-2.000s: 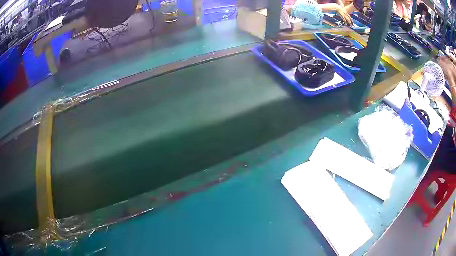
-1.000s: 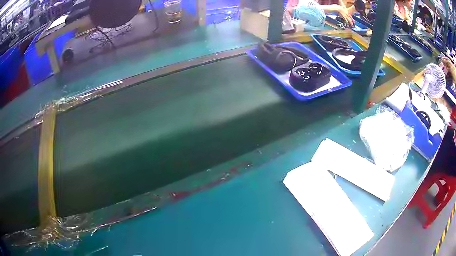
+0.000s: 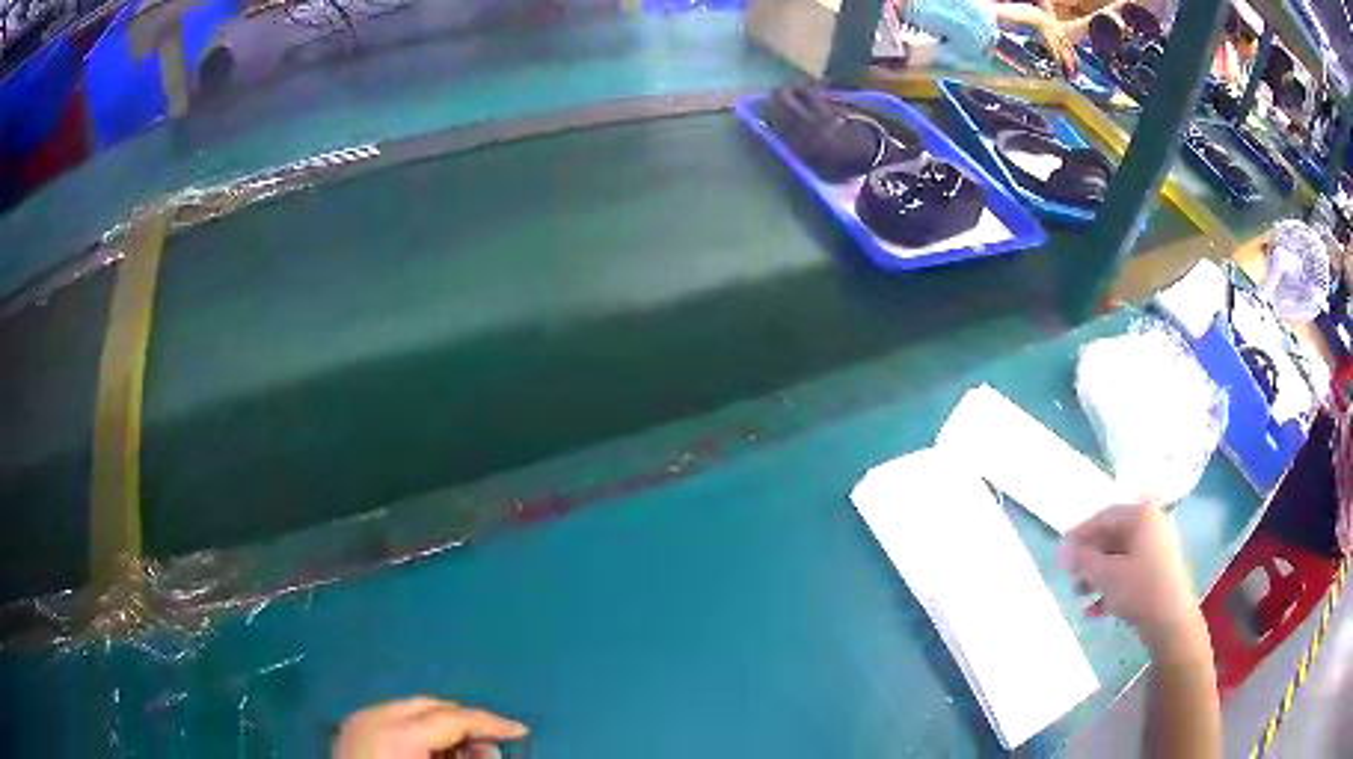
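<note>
Two stacks of long white strips lie on the teal bench at the right; the nearer stack (image 3: pixel 979 601) runs toward the bench edge, the farther stack (image 3: pixel 1027 463) meets it at an angle. My right hand (image 3: pixel 1131 567) is over the near end of the farther stack, fingers bent; whether it grips a strip cannot be told. My left hand (image 3: pixel 428 731) is cut off by the bottom edge, fingers pointing right; its grip is unclear. A blue tray (image 3: pixel 950 258) on the belt holds black headphones (image 3: pixel 831 137) and a rounded black piece (image 3: pixel 920 200).
A crumpled clear plastic bag (image 3: pixel 1150 403) lies beyond the strips. A green post (image 3: pixel 1157 156) stands right of the tray. The dark green belt (image 3: pixel 490 282) has yellow-brown tape (image 3: pixel 125 400) across it. More trays, a small fan (image 3: pixel 1295 270), a red stool (image 3: pixel 1261 615) and other people are at the right.
Both my hands have come into view, the right over the white strips and the left at the bottom edge. The view has tilted slightly. The tray of headphones has stayed near the post.
</note>
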